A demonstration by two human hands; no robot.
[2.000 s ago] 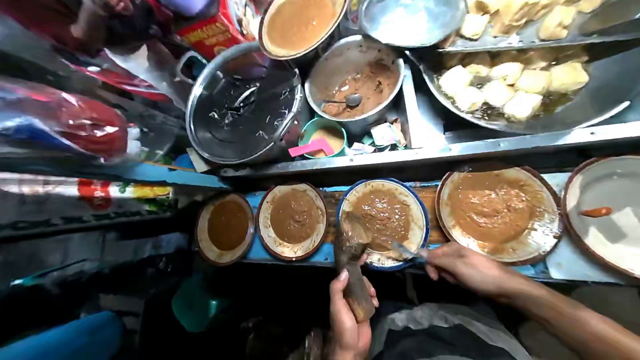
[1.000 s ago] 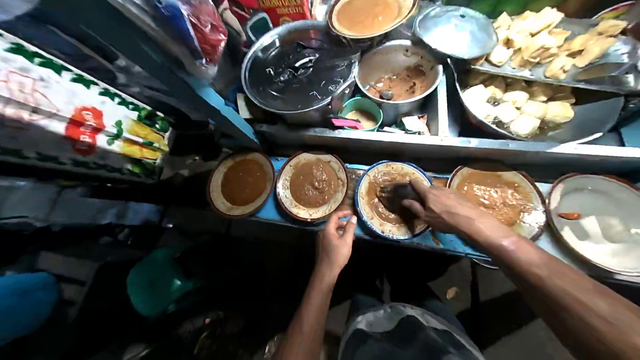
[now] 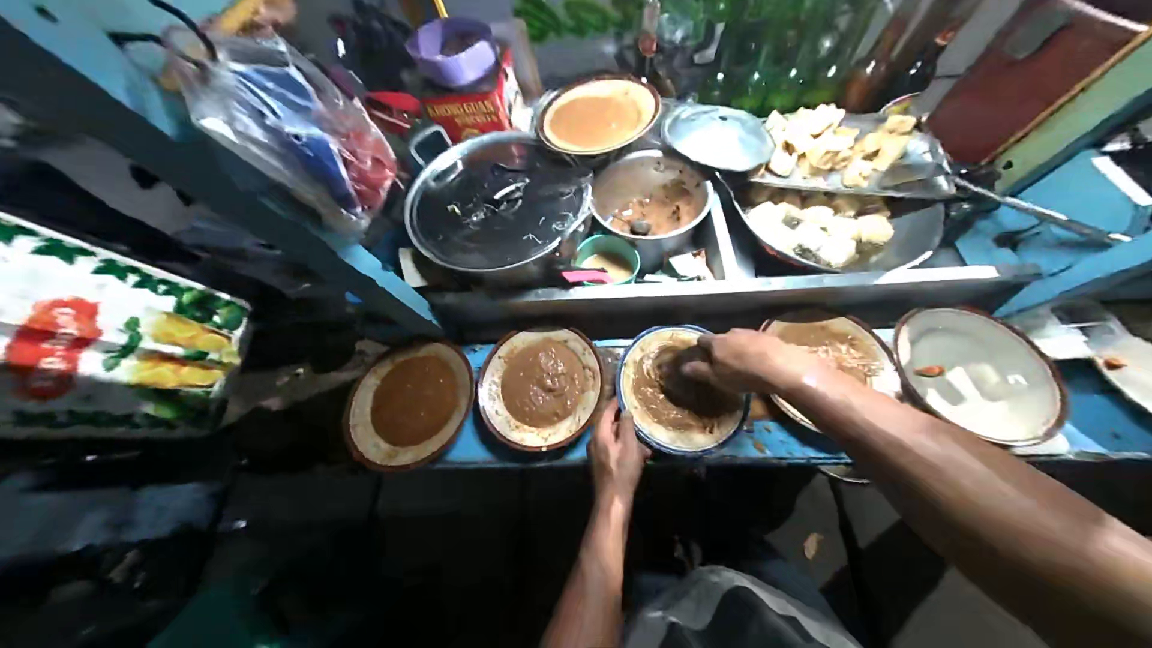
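My right hand (image 3: 733, 362) grips a dark pestle (image 3: 686, 382), whose end is down in the brown sauce of a blue-rimmed stone or ceramic dish (image 3: 654, 433). The left rim of that dish is held by my left hand (image 3: 619, 447). Just left stands a brown-rimmed dish of thick brown sauce (image 3: 543, 382), and farther left another with smoother sauce (image 3: 415, 400). Partly behind my right forearm is a further dish of sauce (image 3: 832, 349). A brown-rimmed dish (image 3: 983, 378) at the right holds pale pieces and an orange chili.
Behind a metal ledge (image 3: 765, 290) stand a lidded pot (image 3: 499, 202), a saucepan with a ladle (image 3: 652, 193), a green cup (image 3: 608, 259) and a wok of frying pieces (image 3: 837, 229). A plastic bag (image 3: 288, 135) hangs at upper left.
Two seconds ago my left hand held the pestle and my right hand a spoon-like utensil. Now the pestle is in my right hand, and my left hand has taken hold of the dish rim.
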